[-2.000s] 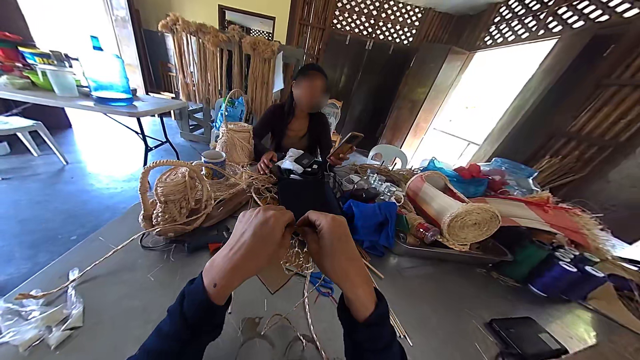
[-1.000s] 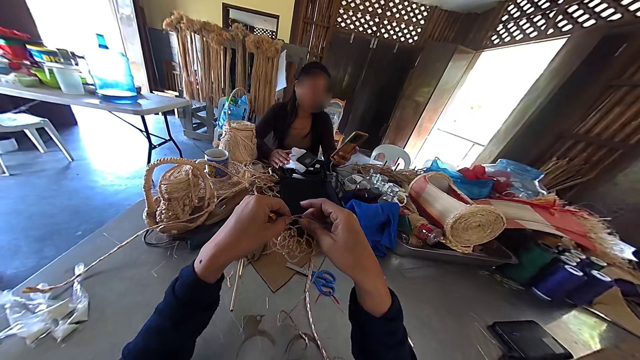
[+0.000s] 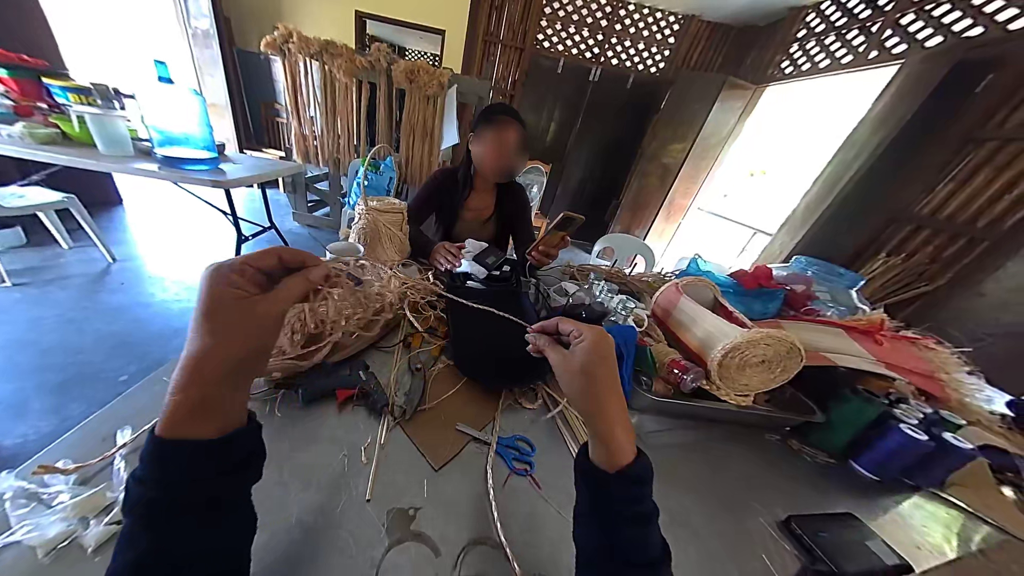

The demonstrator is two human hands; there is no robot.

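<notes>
Both hands are raised over the grey table, wide apart. My left hand (image 3: pixel 248 320) pinches a mass of loose, looped fibre strands (image 3: pixel 324 320) between thumb and fingertips. In my right hand (image 3: pixel 580 368), thumb and fingers pinch a thin twisted fibre cord (image 3: pixel 484 307), which runs up and left toward the strands. Below and between the hands lie blue-handled scissors (image 3: pixel 514 453) near a brown cardboard piece (image 3: pixel 444 428). A braided cord (image 3: pixel 494 496) runs down the table to its near edge.
Across the table sits a person (image 3: pixel 480 192) holding a phone (image 3: pixel 558 232), behind a black bag (image 3: pixel 488 336). A metal tray (image 3: pixel 744 412) with a woven roll (image 3: pixel 720 336), thread spools (image 3: pixel 888 444) and a black case (image 3: pixel 844 544) are at right; plastic bags (image 3: pixel 64 504) lie at left.
My hands have moved from close together to wide apart, the left one up and left. A cord now stretches between them. The person opposite still holds the phone.
</notes>
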